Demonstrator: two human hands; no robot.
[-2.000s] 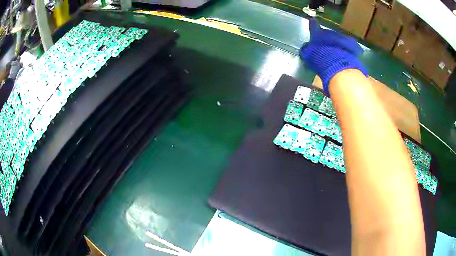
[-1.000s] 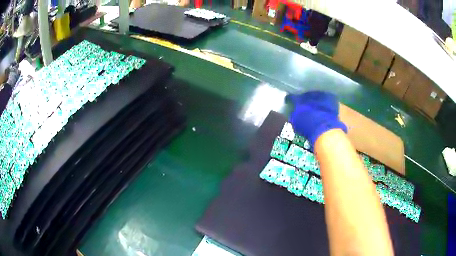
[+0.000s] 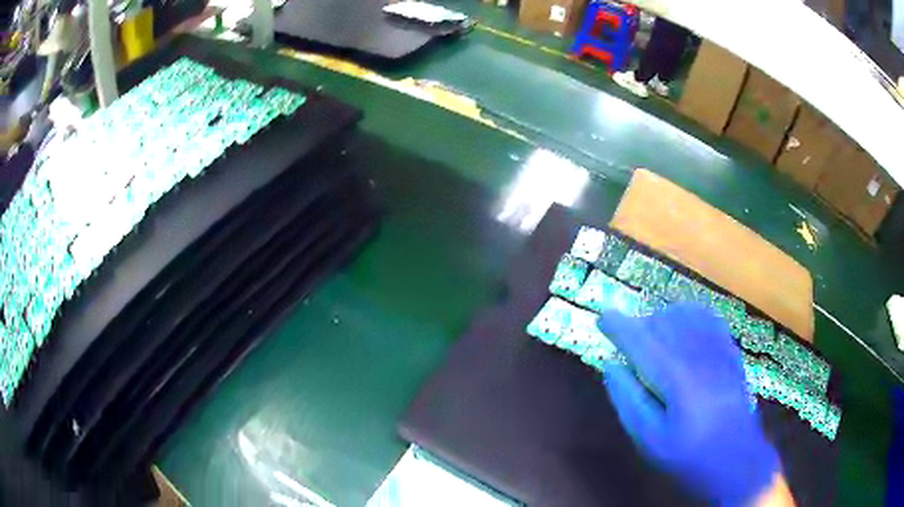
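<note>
My right hand [image 3: 684, 386], in a blue glove and somewhat blurred, is over the front rows of circuit boards. Its thumb and fingers are apart and point left, with nothing seen held; whether they touch the boards is unclear. The green-white circuit boards [image 3: 565, 325] lie in three slanting rows on a black foam sheet [image 3: 496, 396]; the hand hides part of the front rows. My left hand is not in view.
A thick stack of black foam sheets [image 3: 248, 257] stands at left, topped with boards [image 3: 119, 158]. A brown board [image 3: 714, 238] lies behind the foam sheet. Pale sheet [image 3: 436, 485] shows at the near edge. Cartons [image 3: 773, 119] and a person's legs [image 3: 659, 54] are beyond the bench.
My right hand has come back from the far edge of the boards to the front rows, uncovering the back row and brown board. The view has also shifted.
</note>
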